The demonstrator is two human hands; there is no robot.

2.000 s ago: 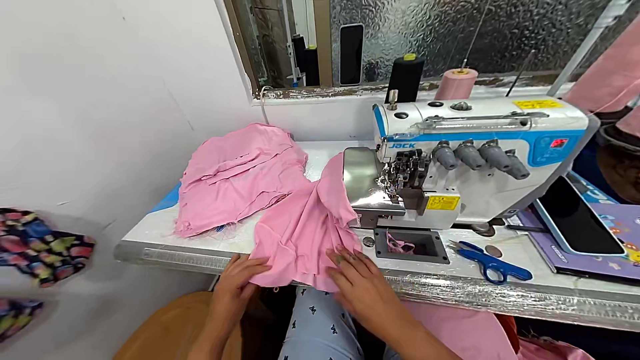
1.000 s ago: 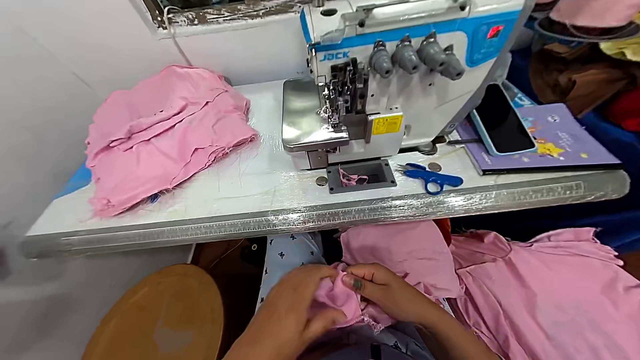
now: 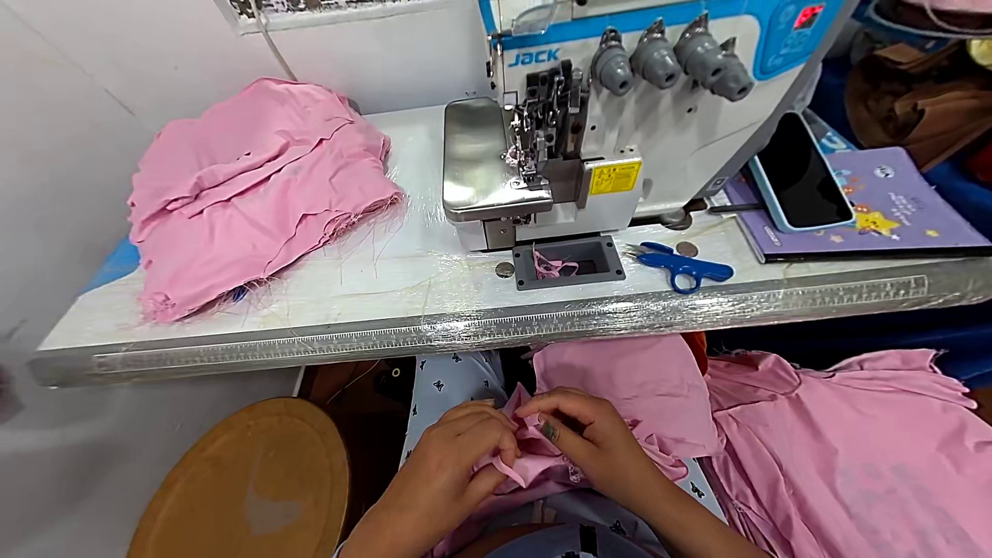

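Both hands are over my lap, below the table's front edge. My left hand (image 3: 457,457) pinches a gathered pink fabric piece (image 3: 535,457) between thumb and fingers. Close beside it, my right hand (image 3: 589,434) grips the same cloth with thumb and forefinger. Part of the cloth is hidden by the fingers. More pink fabric (image 3: 628,380) lies over my lap at the right. On the white table stands a Jack overlock sewing machine (image 3: 535,58), with its metal cloth plate (image 3: 480,155) bare.
A pile of pink fabric (image 3: 256,194) lies on the table's left. Blue thread snips (image 3: 686,267) rest by a grey tray (image 3: 570,263) with scraps. A phone (image 3: 802,174) sits on a purple notebook (image 3: 914,201). Pink garments (image 3: 876,442) hang at the right; a round brown stool (image 3: 248,480) stands lower left.
The pink piece held at the table's front edge beside the machine has come down to my lap, where both hands now bunch it. The view has tilted down.
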